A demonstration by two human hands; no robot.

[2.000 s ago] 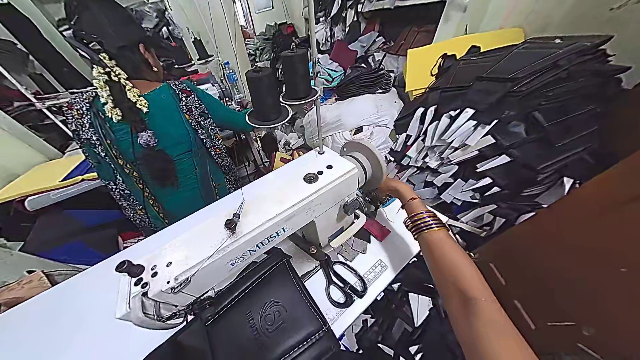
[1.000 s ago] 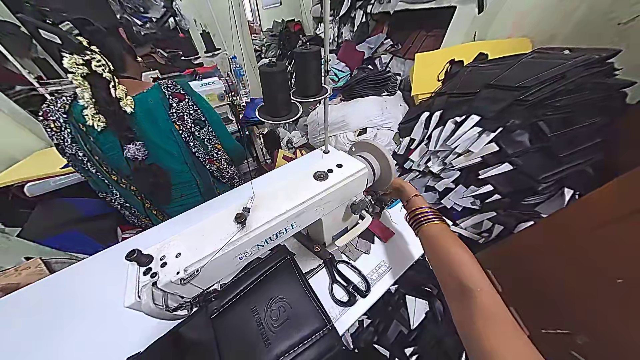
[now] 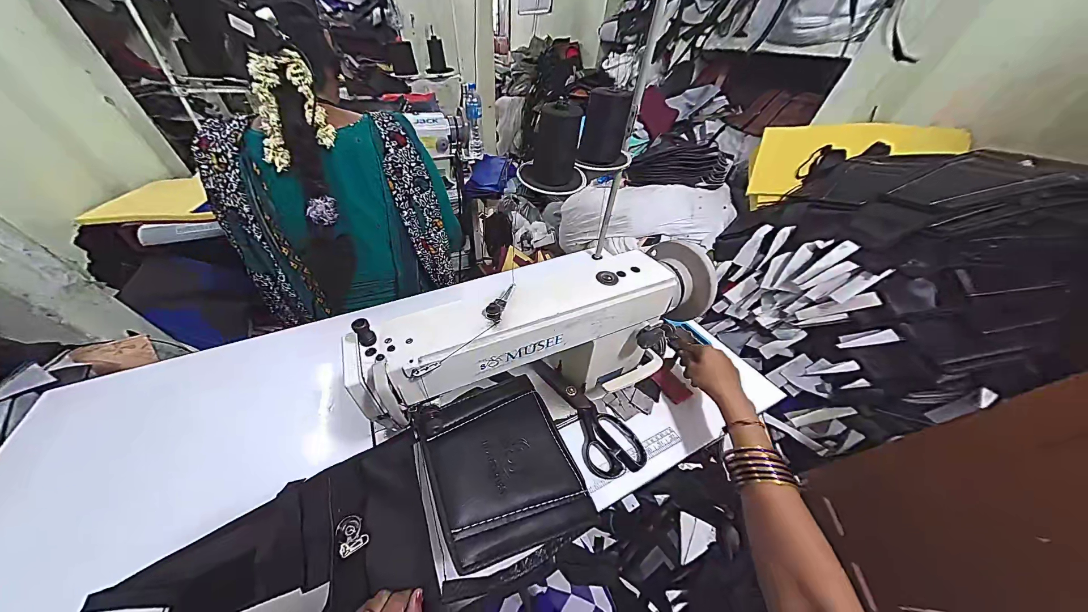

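Note:
A white sewing machine (image 3: 527, 327) stands on a white table. Beyond its right end, my right hand (image 3: 710, 370) reaches to the scissors or another dark item near the stitch dial, its fingers partly hidden; what they grip is unclear. At the bottom edge, my left hand (image 3: 393, 602) shows only fingertips against black material (image 3: 365, 510) bearing a metal clasp. A black stitched bag panel (image 3: 510, 476) with an embossed emblem lies under the needle end. Black-handled scissors (image 3: 612, 446) rest beside it on the table, over a ruler (image 3: 654, 442). Bangles circle my right wrist.
Another person in green (image 3: 365, 212) sits ahead, facing away, near a second machine (image 3: 429, 132). Black thread cones (image 3: 557, 144) stand behind the machine. A large pile of black bags (image 3: 977, 255) with pale strips fills the right. A brown surface (image 3: 960, 501) borders the lower right.
The view has shifted, bringing fingertips of my left hand and more black material with a clasp into sight. My right hand stays by the machine's right end.

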